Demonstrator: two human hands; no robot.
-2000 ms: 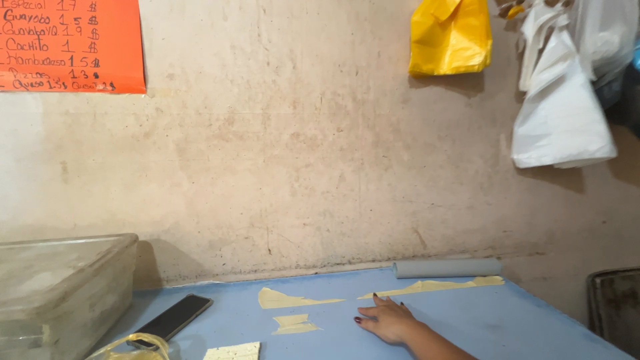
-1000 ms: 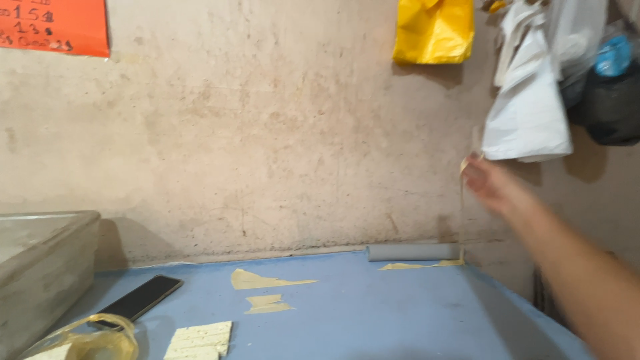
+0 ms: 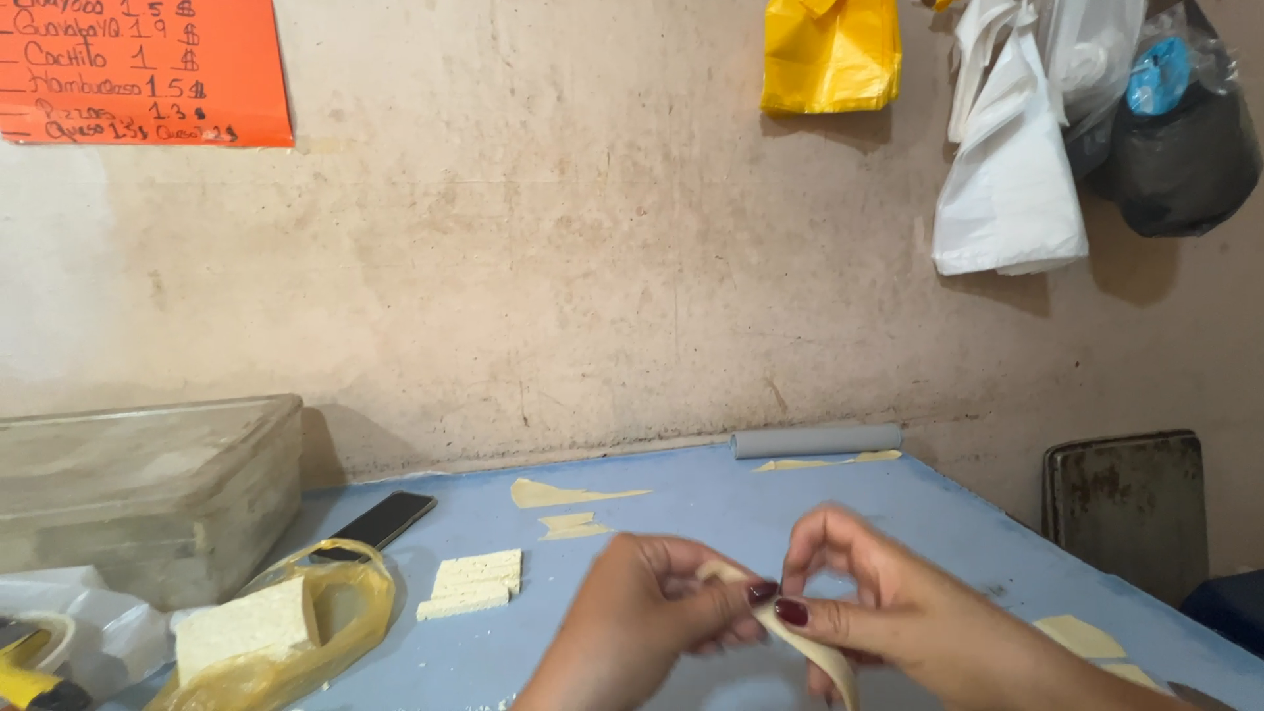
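Note:
My left hand [image 3: 671, 602] and my right hand [image 3: 859, 602] meet above the blue tabletop at the lower middle, both pinching a pale strip of dough [image 3: 805, 642]. One end of the strip curls over the left fingers, and the other hangs below the right thumb. Left of the hands lie sticks of white cheese [image 3: 474, 583], side by side. A larger block of white cheese [image 3: 247, 627] rests in an open yellowish plastic bag [image 3: 365, 632]. Flat dough scraps [image 3: 568, 494] lie farther back, and more dough pieces [image 3: 1081, 637] sit at the right, partly behind my right forearm.
A grey tube [image 3: 820, 441] lies along the wall. A dark phone [image 3: 385, 523] lies beside a cloudy plastic bin [image 3: 148, 494]. A yellow-handled tool [image 3: 35, 681] is at the lower left. Plastic bags [image 3: 1017, 188] hang on the wall; a dark metal tray [image 3: 1126, 509] stands at the right.
My right hand, raised near the hanging bags a second ago with a thin strip, is now low over the table. My left hand has come into view and also holds dough.

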